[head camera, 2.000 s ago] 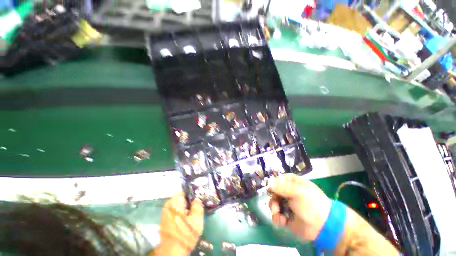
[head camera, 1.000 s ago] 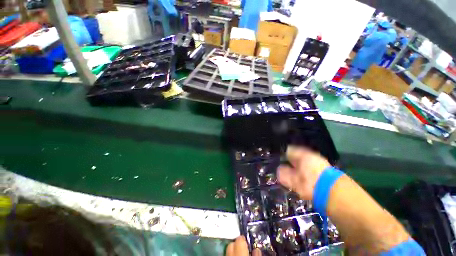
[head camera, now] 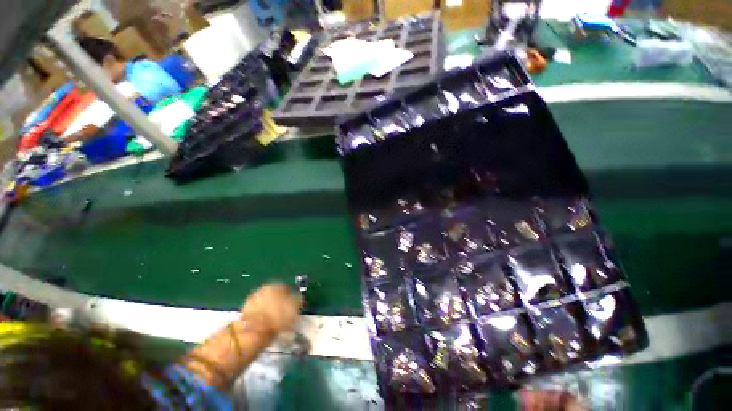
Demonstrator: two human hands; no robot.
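Observation:
A glossy black blister tray (head camera: 473,168) lies tilted across the green belt and pale rail. Its lower pockets hold many small wired components with coppery glints; its upper middle looks dark. My left hand (head camera: 269,313), blurred, is left of the tray over the rail's edge. A small component (head camera: 302,282) shows at its fingertips; whether the hand grips it cannot be told. My right hand (head camera: 550,400) shows only as a bit of fingers at the tray's bottom edge, cut off by the picture's edge; its grip is hidden.
A grey grid tray (head camera: 321,88) with white paper (head camera: 365,60) stands across the belt. A black tray (head camera: 221,116) leans left of it, with a pale post (head camera: 116,96) beside it. A person in blue (head camera: 151,79) is at far left. Plastic bags (head camera: 662,52) lie at upper right.
My left hand has left the tray's lower left edge and moved left to the rail. My right hand has come down from the tray's pockets to its bottom edge. The view has shifted.

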